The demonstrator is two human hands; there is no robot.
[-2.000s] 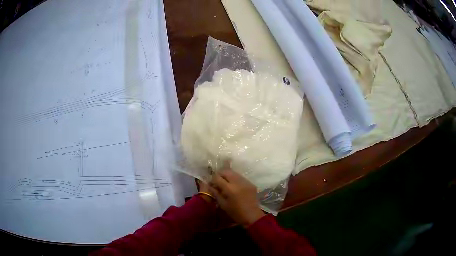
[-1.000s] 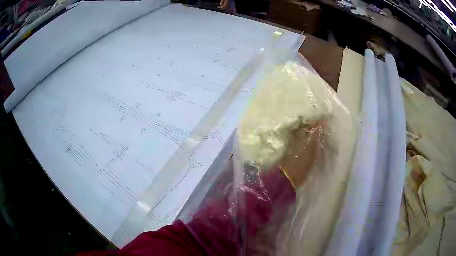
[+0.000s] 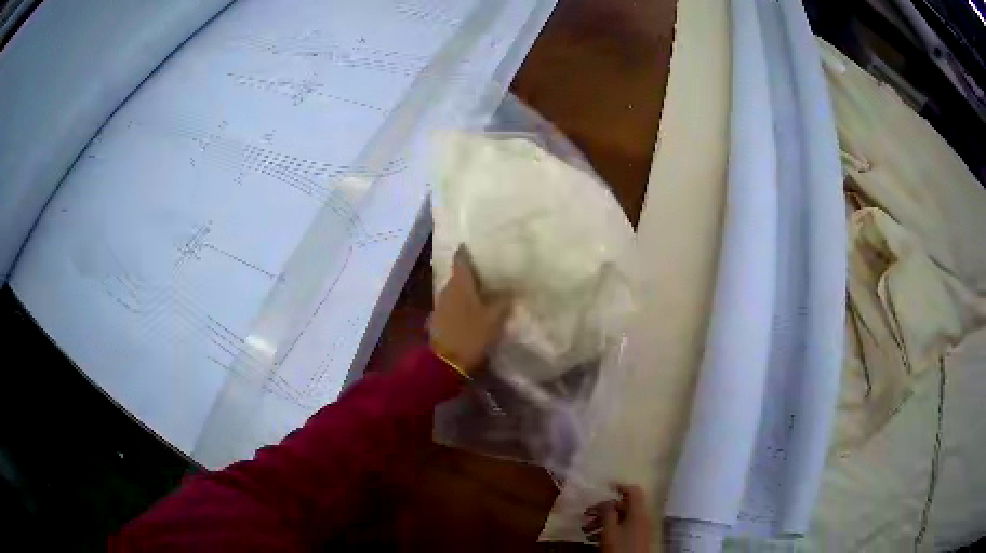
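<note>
A clear, shiny plastic bag of soft cream fabric (image 3: 535, 221) lies over the brown table strip, between the marker paper and the cream cloth. My left hand (image 3: 468, 319), with a yellow bangle and maroon sleeve, is on the bag's left side. Its thumb shows against the cream contents and its other fingers are partly hidden in the bag and blur. My right hand (image 3: 625, 521) is at the bottom edge, partly cut off, fingers curled beside the bag's loose lower film. Whether it grips the film is unclear.
Printed marker paper (image 3: 184, 205) covers the left, with a long clear strip (image 3: 314, 238) across it. White rolled paper (image 3: 746, 270) lies on cream cloth (image 3: 692, 162) at the right. Crumpled cream cloth (image 3: 892, 270) lies beyond. Brown tabletop (image 3: 595, 76) shows between.
The bag, blurred around my left forearm a second ago, now lies flatter and further left, with my left hand on it. My right hand has come into view at the bottom edge. The camera view has shifted.
</note>
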